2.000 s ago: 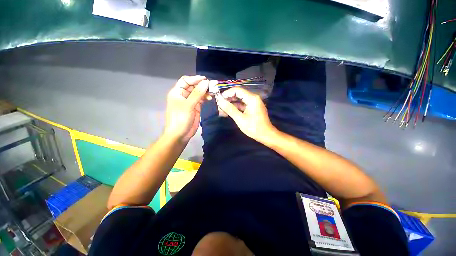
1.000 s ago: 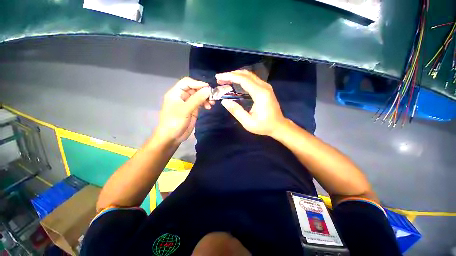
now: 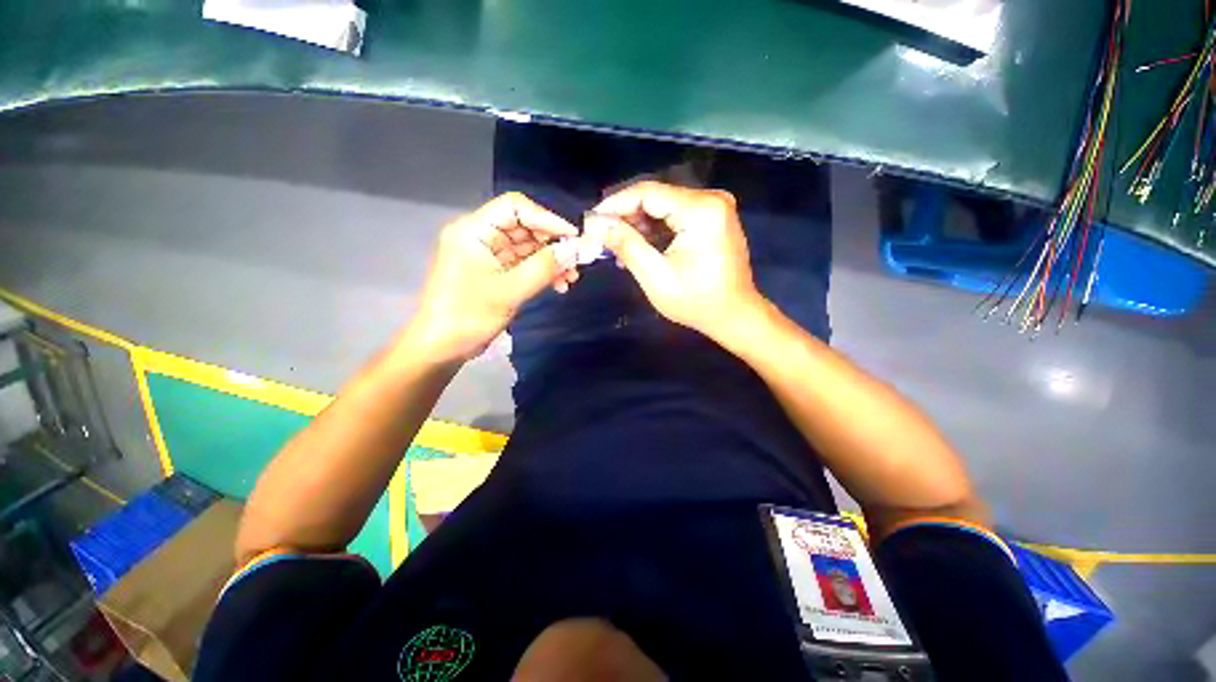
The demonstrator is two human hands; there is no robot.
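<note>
A small whitish piece (image 3: 591, 245), which looks like a connector housing or a strip, is pinched between the fingertips of both hands above the dark-clothed lap. My left hand (image 3: 491, 273) holds its left side between thumb and forefinger, other fingers curled. My right hand (image 3: 687, 253) holds its right side with thumb and forefinger. The fingers cover most of the piece. The wires seen earlier at its right are hidden behind or inside my right hand.
The green bench edge (image 3: 640, 131) runs across the top, with white sheets on it. Multicoloured loose wire bundles (image 3: 1083, 213) hang at the right, near a blue bin (image 3: 1134, 273). A cardboard box (image 3: 174, 586), blue crates and a metal rack stand lower left.
My right hand has moved from open around the wires to pinching the whitish piece beside my left fingertips. The coloured wires no longer show. The view has shifted slightly.
</note>
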